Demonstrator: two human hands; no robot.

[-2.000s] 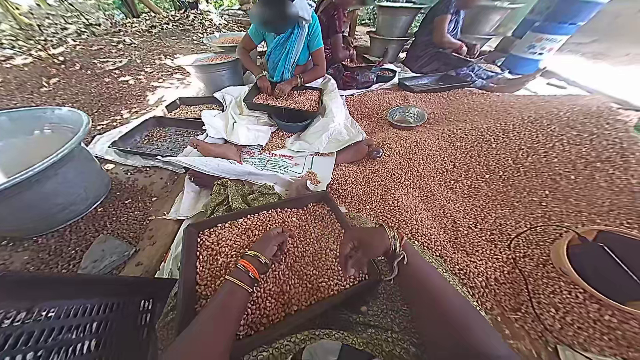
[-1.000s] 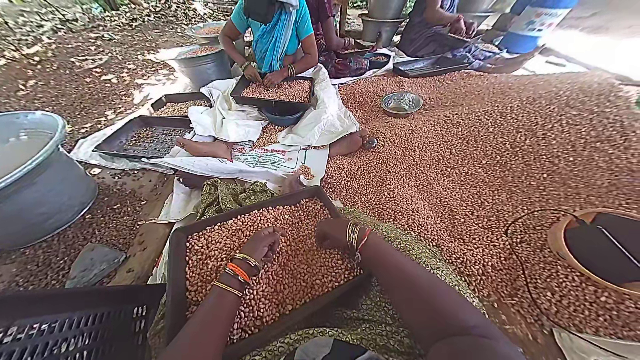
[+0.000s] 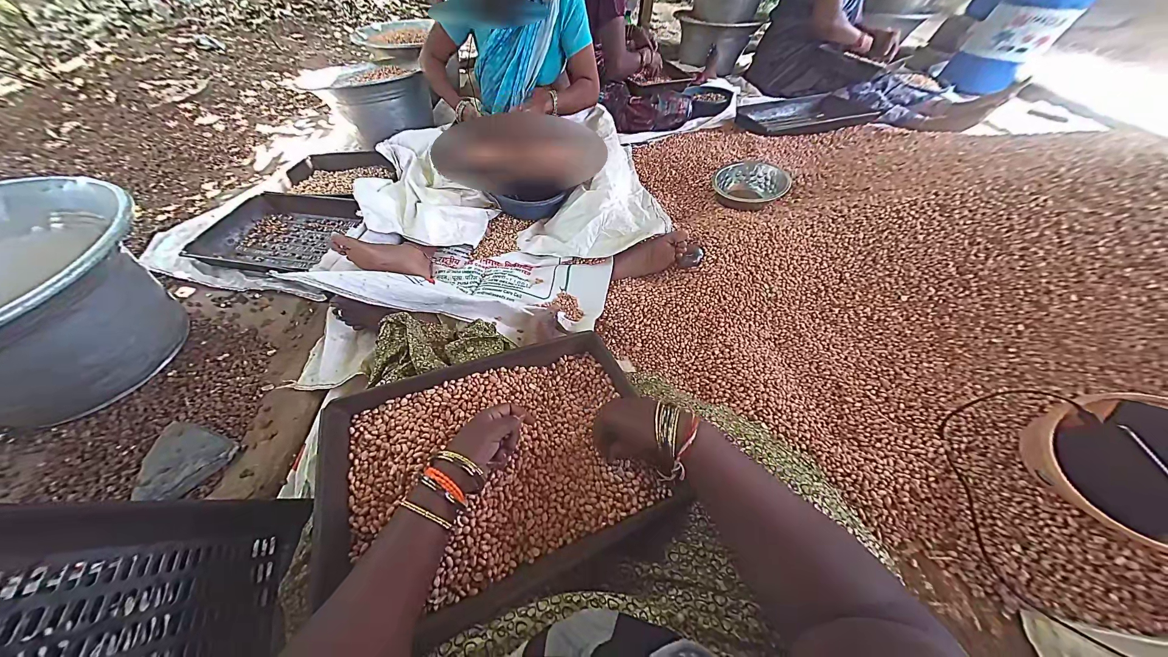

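A dark rectangular tray (image 3: 330, 493) of small reddish-brown nuts or seeds (image 3: 538, 511) rests across my lap on patterned green cloth. My left hand (image 3: 493, 436), with gold and orange bangles at the wrist, is over the middle of the tray with its fingers curled, close above the nuts. At the tray's right side my right hand (image 3: 630, 431) is curled with its knuckles up and its fingertips hidden. Whether either hand has a nut in it is too small to tell.
A large heap of nuts (image 3: 894, 274) spreads to the right, with a metal bowl (image 3: 752, 184) on it. A person (image 3: 520, 64) sits opposite. At left are a big metal tub (image 3: 82, 319) and a slotted black crate (image 3: 137, 584). A cable (image 3: 949, 456) runs beside a round container (image 3: 1049, 456).
My right hand has moved from lower in the tray, where it was two seconds ago, to the tray's right side. My left hand stays over the nuts.
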